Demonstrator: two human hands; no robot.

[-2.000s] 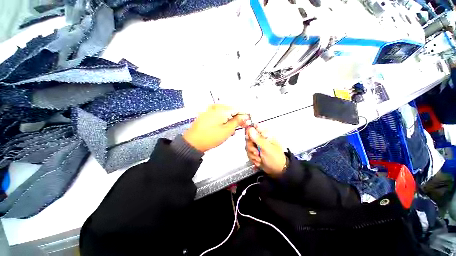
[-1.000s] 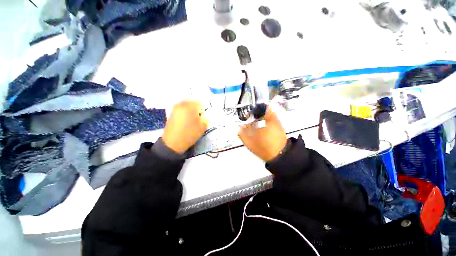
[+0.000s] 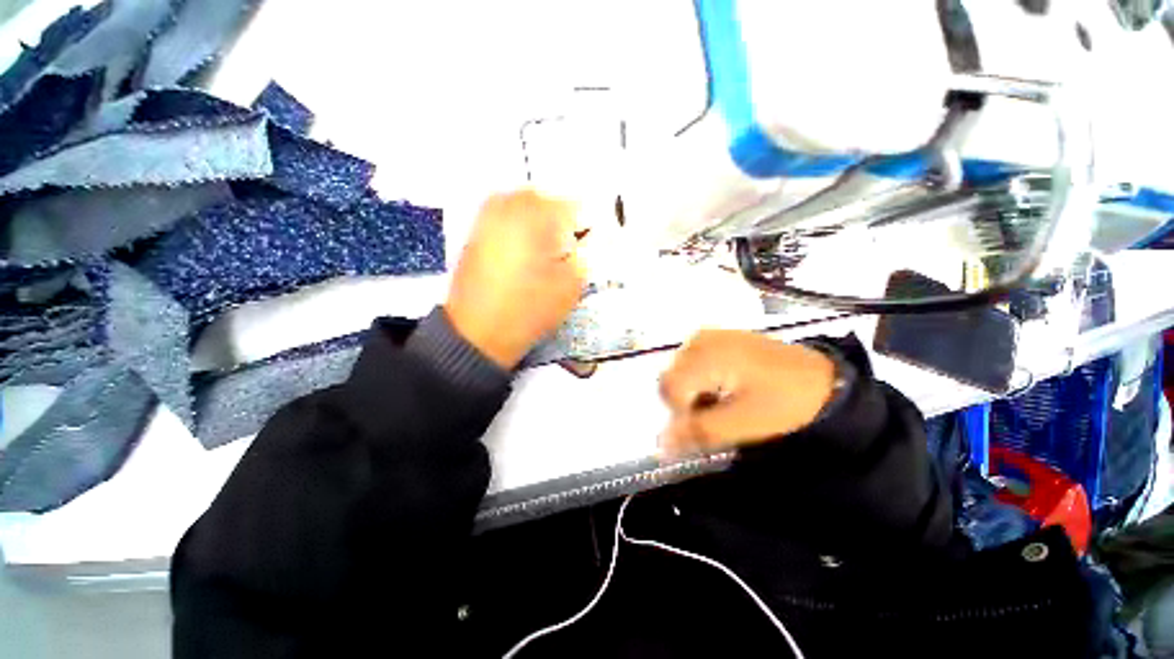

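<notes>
The white sewing machine head with a blue stripe [image 3: 837, 77] stands at the upper right. My left hand [image 3: 521, 277] is curled on the table left of it, with a small dark bit at its fingers; whether it grips something cannot be told. My right hand [image 3: 747, 386] is curled near the table's front edge, blurred, with a small dark spot at its fingers that I cannot identify. A grey speckled patch [image 3: 599, 324] lies beside my left hand. Dark blue and grey denim strips [image 3: 296, 238] lie in a pile at the left.
The white table's ruler-marked front edge [image 3: 605, 492] runs below my hands. A black phone [image 3: 942, 332] lies at the right, partly behind a dark curved cable or band. Below right are a blue crate [image 3: 1062, 418] and a red item [image 3: 1040, 496]. A white earphone cable hangs over the black jacket.
My right hand has moved down and right, away from the machine, and the dark round thing at its fingers no longer shows clearly. My left hand is slightly higher. The view has shifted around the machine.
</notes>
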